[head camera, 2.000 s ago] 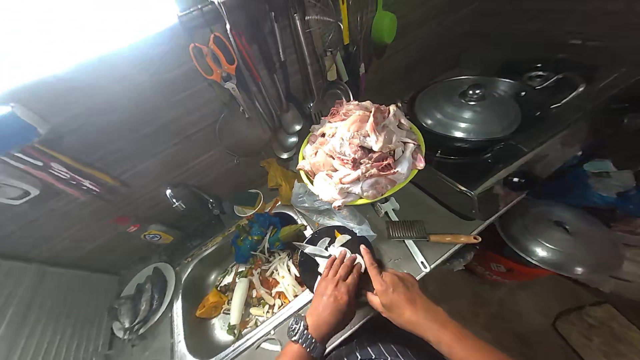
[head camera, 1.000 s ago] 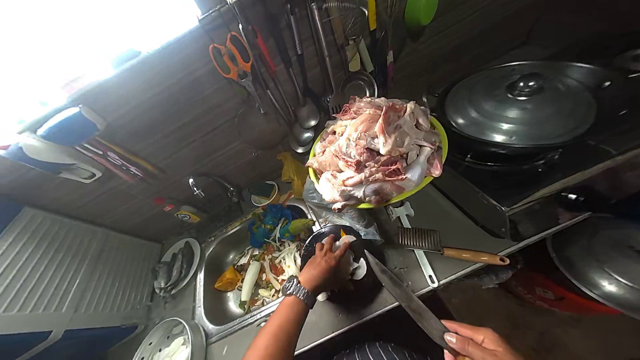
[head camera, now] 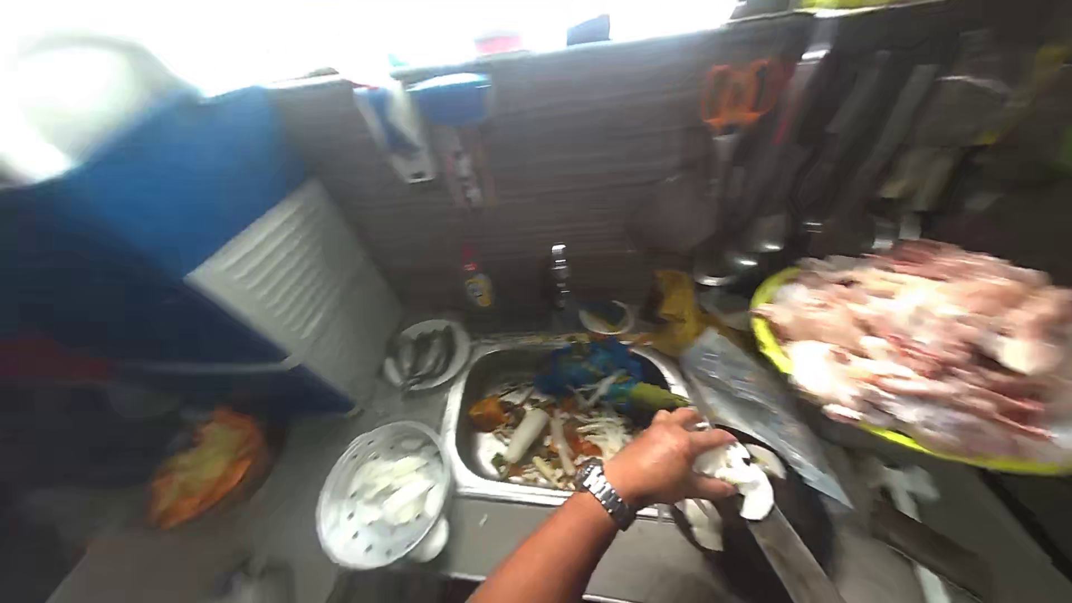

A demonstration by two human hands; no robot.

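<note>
My left hand (head camera: 670,459), with a metal watch on its wrist, grips several white vegetable slices (head camera: 744,481) above a dark round board (head camera: 796,536). The blade of a knife (head camera: 787,548) reaches up under the slices from the bottom edge; its handle and my right hand are outside the view. More white pieces lie at the board's left edge. A white perforated colander (head camera: 335,494) with white slices in it stands left of the steel sink (head camera: 544,496), which holds peelings and a whole white root (head camera: 527,435).
A yellow-green basin (head camera: 775,352) heaped with raw meat stands at the right. A plate of fish (head camera: 425,354) is behind the colander. Kitchen scissors (head camera: 737,96) and ladles hang on the wall. A metal-bladed tool with a handle (head camera: 930,544) lies right of the board.
The view has swung left. My left hand has lifted slices from the board, where it was a second ago. My right hand, earlier seen holding the knife, has left the view.
</note>
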